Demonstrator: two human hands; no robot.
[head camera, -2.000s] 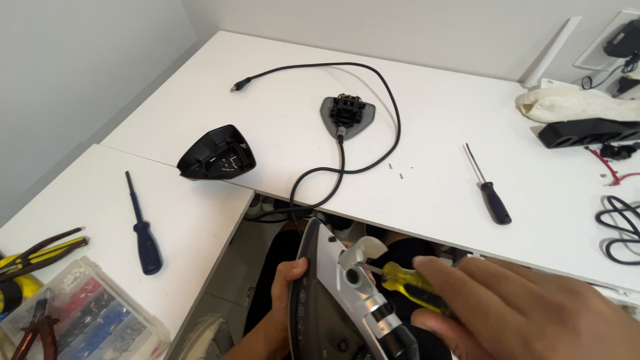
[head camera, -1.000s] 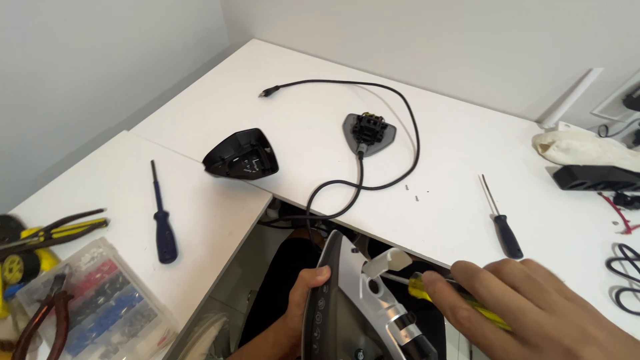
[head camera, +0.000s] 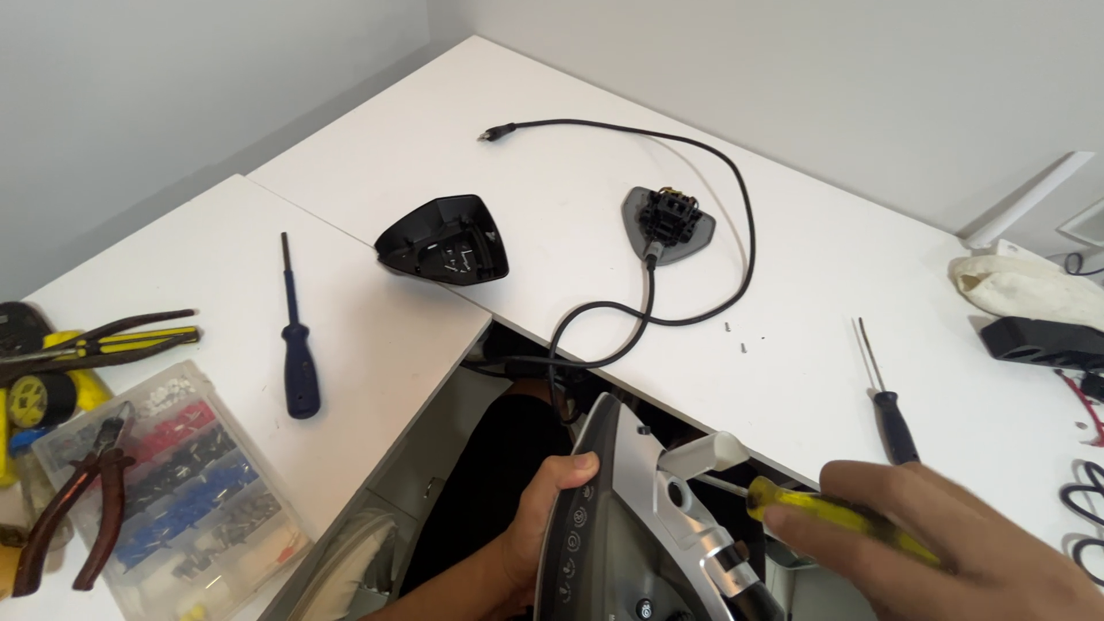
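Note:
My left hand (head camera: 552, 509) grips the edge of a silver and dark steam iron (head camera: 625, 526), held over the gap at the table edge with its pointed end up. My right hand (head camera: 931, 535) is closed around a yellow-handled screwdriver (head camera: 828, 517); its shaft reaches the iron beside a raised light grey plastic part (head camera: 707, 455). Whether the tip sits on a screw cannot be seen. Beyond the iron, a grey base (head camera: 668, 226) with a black mechanism and power cord (head camera: 749, 216) lies on the table, and a black plastic shell (head camera: 447, 241) rests left of it.
A blue screwdriver (head camera: 297, 345) lies at left, another dark-handled screwdriver (head camera: 895, 427) at right. Small screws (head camera: 743, 348) lie near the cord. A compartment box of connectors (head camera: 198, 509) holds up pliers (head camera: 103, 483). A black power strip (head camera: 1044, 342) and white cloth (head camera: 1026, 285) are far right.
The view has shifted. My left hand stays on the iron, and my right hand keeps the yellow screwdriver at the same area of it.

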